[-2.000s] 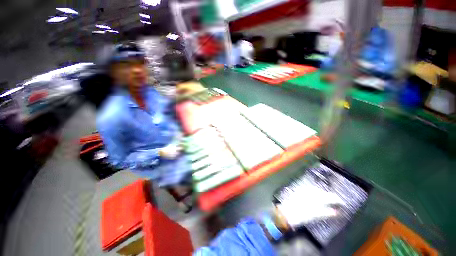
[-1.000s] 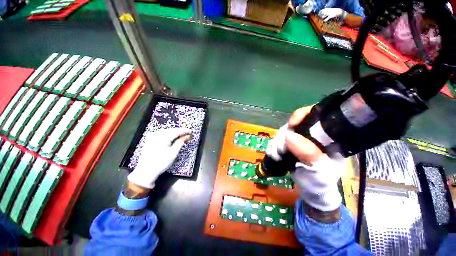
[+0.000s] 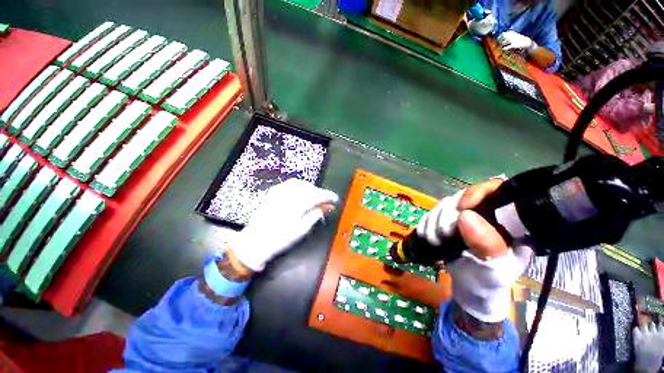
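Note:
An orange fixture (image 3: pixel 331 302) lies on the dark bench and holds three green circuit boards. My right hand (image 3: pixel 477 248), in a white glove with bare fingertips, grips a black electric screwdriver (image 3: pixel 553 207). Its yellow-ringed tip is at the middle circuit board (image 3: pixel 368 240); the exact contact is hidden. My left hand (image 3: pixel 280 218), in a white glove, is over the near right corner of the screw tray (image 3: pixel 236 182), beside the fixture. Its thumb and fingertips are close together. I cannot tell if a screw is between them. The tray is black and covered with silvery screws.
Green-edged pale bars (image 3: pixel 135 149) stand in rows on red sheets (image 3: pixel 109 255) at the left. A metal upright (image 3: pixel 249 58) rises behind the tray. Silvery ribbed sheets (image 3: pixel 564 328) lie at the right. Across the bench are a brown box (image 3: pixel 422 22) and a person's gloved hands (image 3: pixel 515 41).
My left hand has moved from over the screws to the tray's near right edge, toward the fixture. My right hand still holds the screwdriver at the middle board. The view has shifted.

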